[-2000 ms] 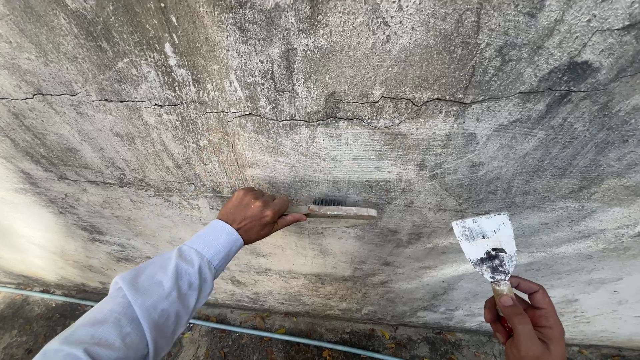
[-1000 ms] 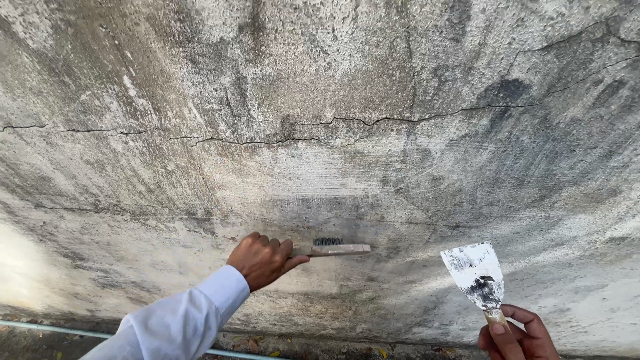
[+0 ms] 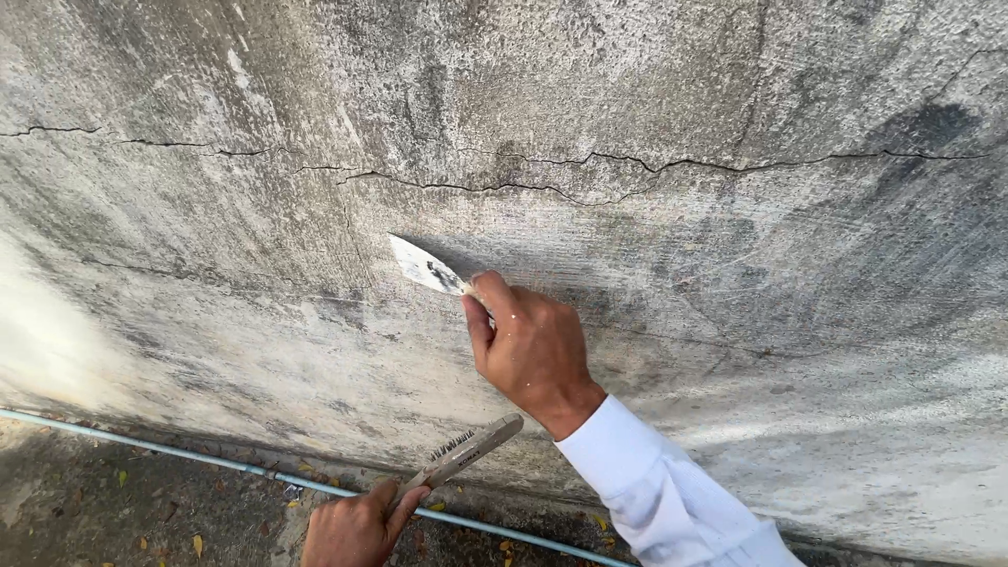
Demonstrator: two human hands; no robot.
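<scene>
My right hand (image 3: pixel 535 346), in a white sleeve, grips the handle of a putty knife (image 3: pixel 425 266). The knife's blade is coated white with dark smears and points up and left at the weathered wall (image 3: pixel 669 260), below a long crack. Whether its edge touches the wall I cannot tell. Lower down, my left hand (image 3: pixel 354 524) holds a wire brush (image 3: pixel 472 453) by its handle. The brush slants up to the right, with its dark bristles on the upper left side, close under my right wrist.
Jagged cracks (image 3: pixel 472 187) run across the upper wall. A light blue pipe (image 3: pixel 197 457) lies along the foot of the wall, over dark ground (image 3: pixel 79 504) with scattered yellow leaves.
My right hand has moved left and up with the putty knife, from the lower right to the middle of the wall. My left hand has drawn down with the wire brush, away from the wall's middle.
</scene>
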